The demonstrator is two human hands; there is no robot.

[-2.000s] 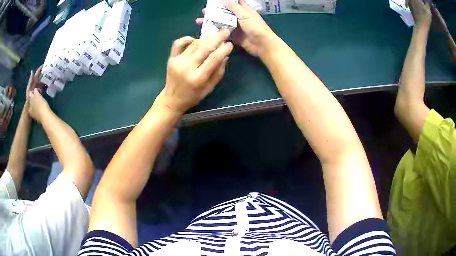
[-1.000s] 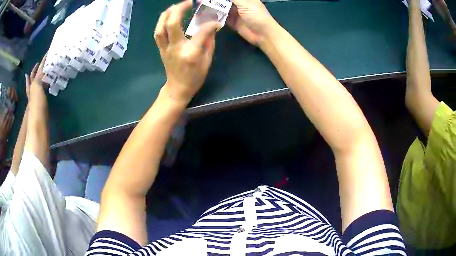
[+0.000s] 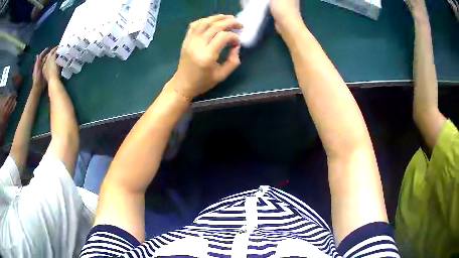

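Note:
A white carton (image 3: pixel 253 22), blurred, stands at the top centre, its upper part cut off by the picture's edge. My right hand (image 3: pixel 286 11) is at its right side and holds it; the fingers are mostly hidden or out of the picture. My left hand (image 3: pixel 209 54) is just left of the carton, fingers curled, with a gap between thumb and forefinger and nothing seen in it. Its upper fingertips are close to the carton's left edge; whether they touch it is unclear.
Many stacked white cartons (image 3: pixel 108 31) form a stepped block at the left of the green table (image 3: pixel 151 83). A person's hands (image 3: pixel 46 65) are at its left end. A pale flat item (image 3: pixel 360 6) lies at the top right. Another person's forearm (image 3: pixel 424 60) reaches in at the right.
The carton has moved right and is now blurred; its open end no longer shows. My left hand has come off it and moved right and slightly down. My right hand has moved right and up.

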